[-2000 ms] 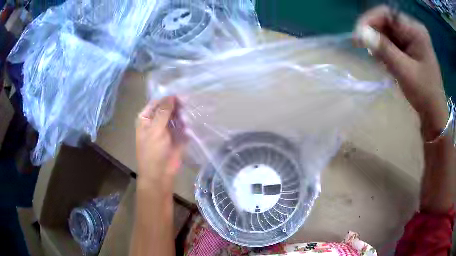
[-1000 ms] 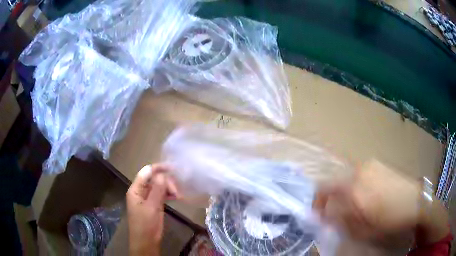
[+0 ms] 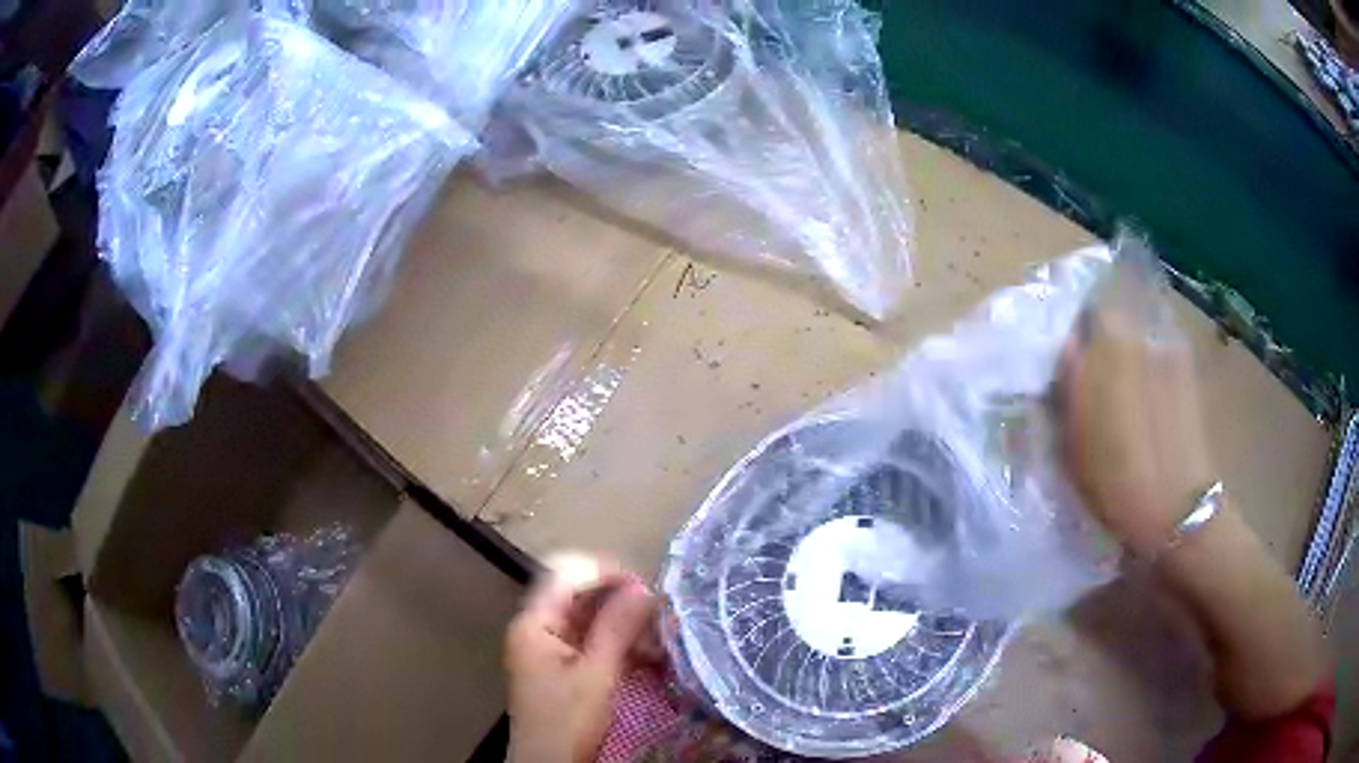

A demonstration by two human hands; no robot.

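A round vented housing (image 3: pixel 775 666) with curved radial ribs and a white hub lies at the bench's near edge. A clear plastic bag (image 3: pixel 969 447) lies partly over its right side. My right hand (image 3: pixel 1136 425), slightly blurred, is at the bag's bunched upper right part; its fingertips are hidden. My left hand (image 3: pixel 578 648) is at the housing's left edge, with thumb and finger close together. I cannot tell whether it pinches the film there.
A bagged housing (image 3: pixel 634 52) lies at the back. A heap of plastic bags (image 3: pixel 276 187) is at the back left. An open carton (image 3: pixel 350 656) at lower left holds a bagged round unit (image 3: pixel 224 611). Cardboard (image 3: pixel 626 403) with a taped seam covers the bench. Strips (image 3: pixel 1331 522) lie at the right edge.
The stretched bag has come down over the housing's right side. My right hand moved down, then up and right with the film. My left hand moved down beside the housing.
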